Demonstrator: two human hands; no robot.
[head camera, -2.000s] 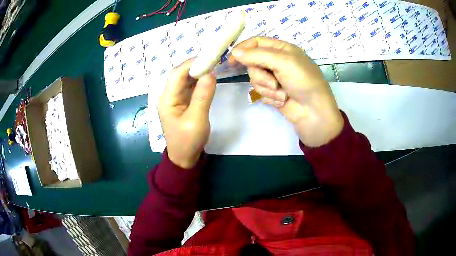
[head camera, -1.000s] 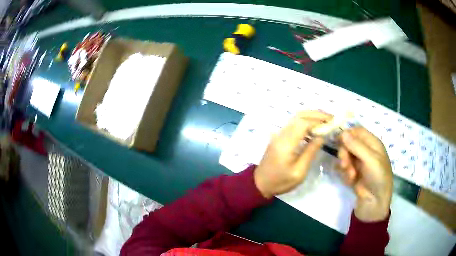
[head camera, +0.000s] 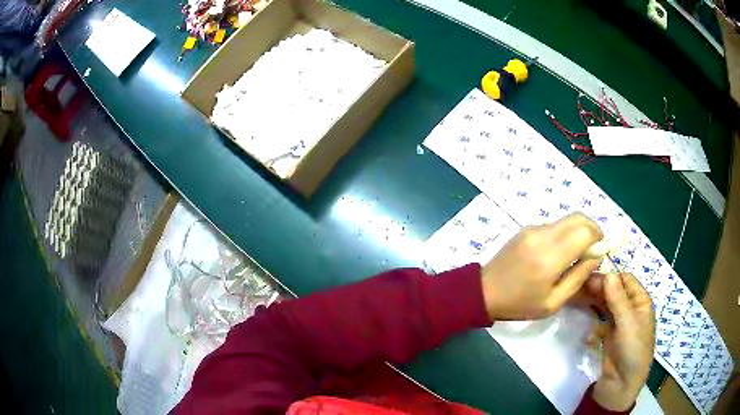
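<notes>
My left hand (head camera: 542, 267) grips a small cream plastic housing (head camera: 602, 246) between thumb and fingers, over the far adhesive sheet. My right hand (head camera: 625, 332) is just below and to the right, its fingertips at the housing's lower edge. Most of the housing is hidden by my fingers. Whether my right fingers hold a small piece is too small to tell. The long adhesive sheet (head camera: 519, 154) with blue print runs diagonally under and beyond my hands. A plain white glossy liner (head camera: 531, 348) lies nearer my body, partly under my hands.
An open cardboard box (head camera: 357, 113) of small white pieces stands at upper left. A yellow-and-black screwdriver (head camera: 505, 79) lies beyond the sheet. Red wires (head camera: 604, 113) lie by a white strip (head camera: 637, 142) at the far right. A bag of clear scraps (head camera: 203, 284) and grey corrugated stack (head camera: 85, 198) are below left.
The view has swung left, so the box sits nearer the middle and my hands further right. The hands stay together at the housing, with my left fingers now more over it.
</notes>
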